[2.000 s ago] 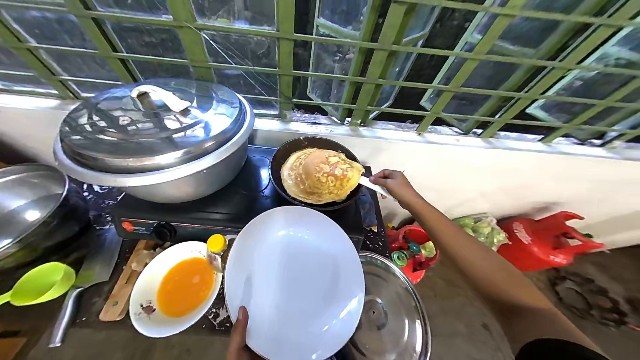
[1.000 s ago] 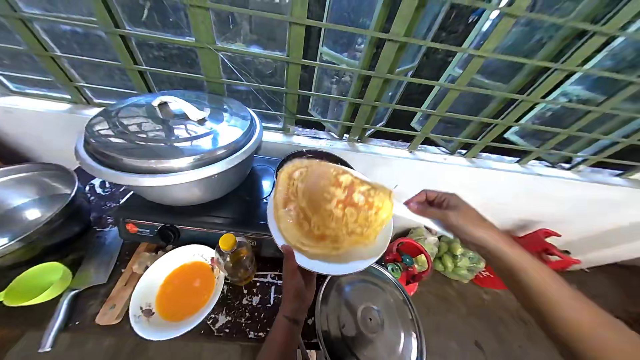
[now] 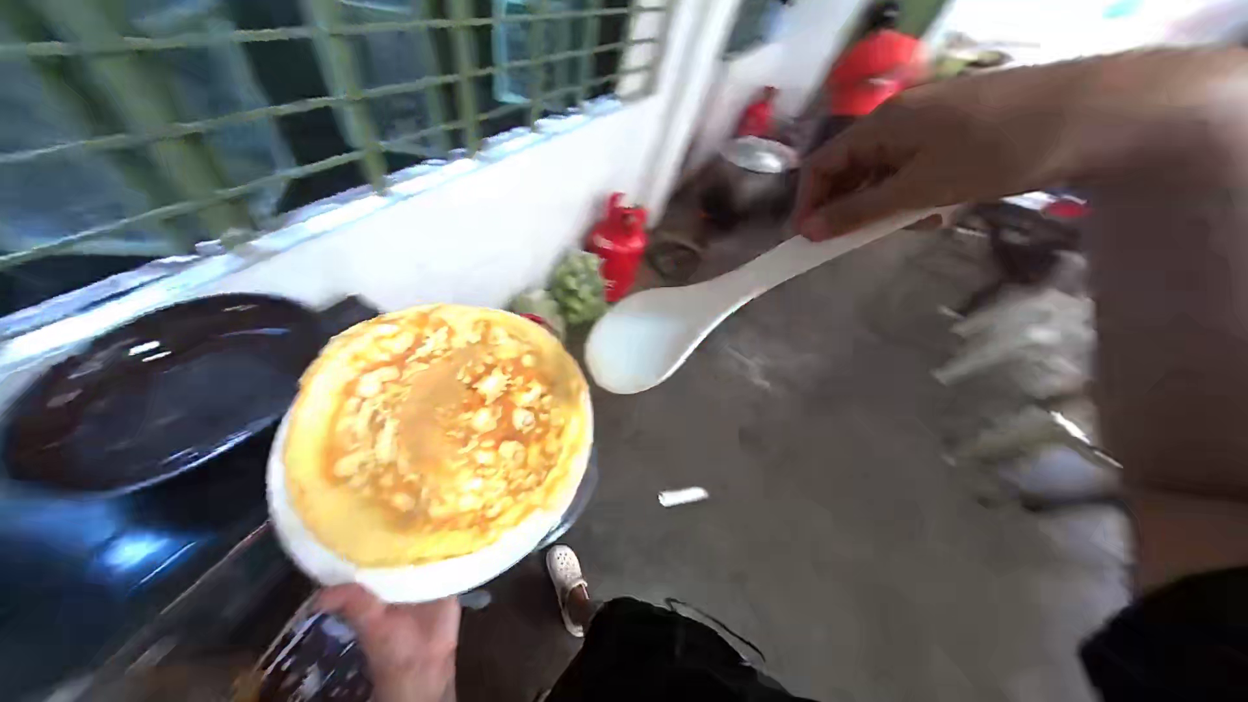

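Observation:
My left hand (image 3: pixel 405 634) holds a white plate (image 3: pixel 390 585) from below at its near edge. A round, browned omelette (image 3: pixel 448 429) lies flat over most of the plate. To the right, my right hand (image 3: pixel 877 166) grips the handle of a white spoon (image 3: pixel 643 341), its bowl just right of the plate and apart from the omelette. A dark frying pan (image 3: pixel 175 390) sits on the stove (image 3: pixel 127 556) at the left, with no food visible in it. The picture is blurred in places.
A barred window (image 3: pixel 292 107) runs above the white wall (image 3: pixel 468 214). Green vegetables (image 3: pixel 577 288) and a red gas cylinder (image 3: pixel 619 244) stand by the wall. Farther back is a person in red (image 3: pixel 873 73) near a metal pot (image 3: pixel 759 156). Blurred bags (image 3: pixel 1033 351) lie at the right.
The omelette, in the pan two seconds ago, came onto the plate and now lies flat on it. The spoon has come away from it. The view has swung far to the right.

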